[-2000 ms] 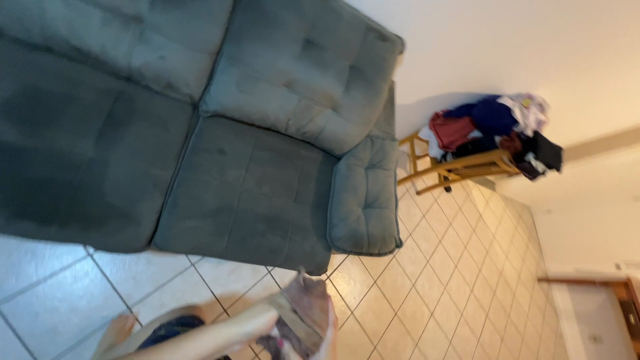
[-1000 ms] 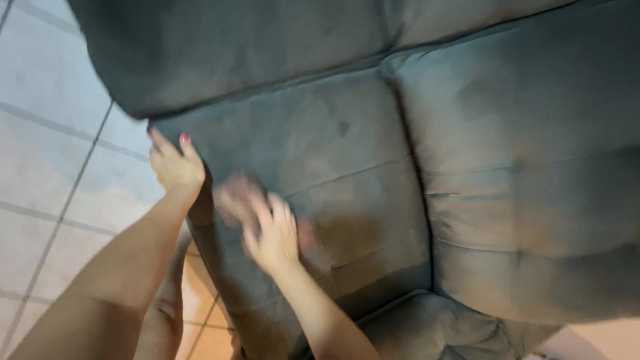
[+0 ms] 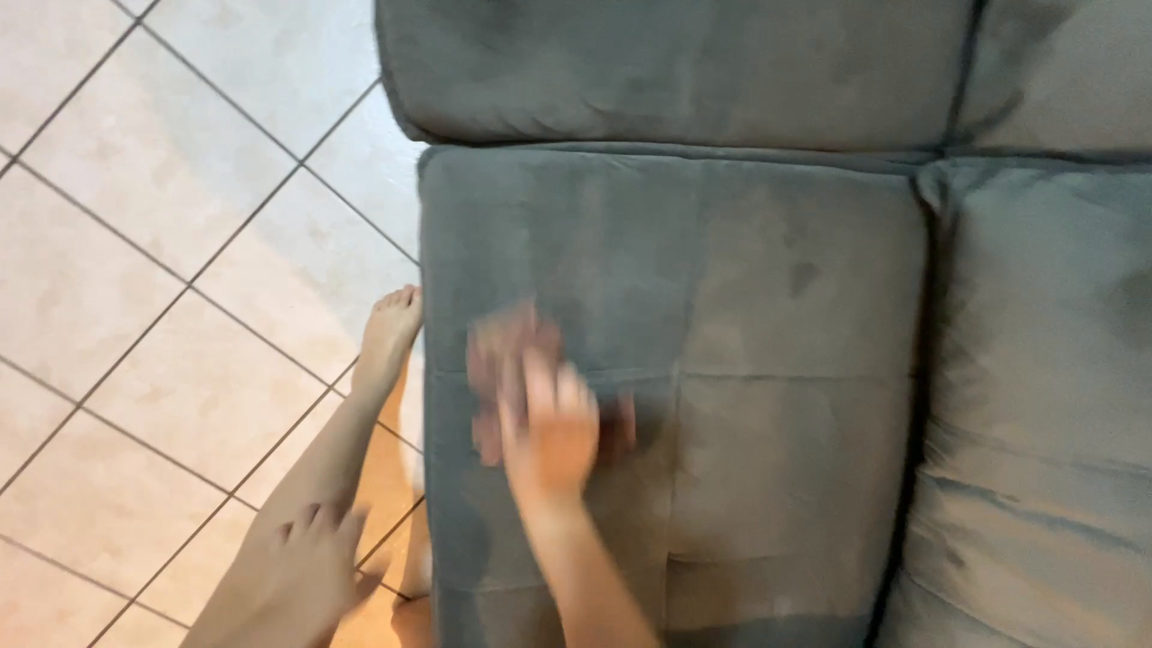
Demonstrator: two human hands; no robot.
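Observation:
My right hand presses a crumpled pinkish-brown cloth onto the grey-green upholstered seat cushion of a sofa. Both the hand and the cloth are blurred, and parts of the cloth stick out on either side of the fingers. My left hand is over my leg at the lower left, left of the cushion's edge, with its fingers apart and nothing in it. Darker patches show on the cushion fabric.
Another seat cushion adjoins along the top, past a seam. The sofa's back cushion stands at the right. Pale floor tiles with dark joints lie at the left, where my bare foot rests beside the sofa.
My left hand has come off the cushion's corner, where it was one second ago. My right hand still has the cloth on the seat. The view has swung widely since the first frame.

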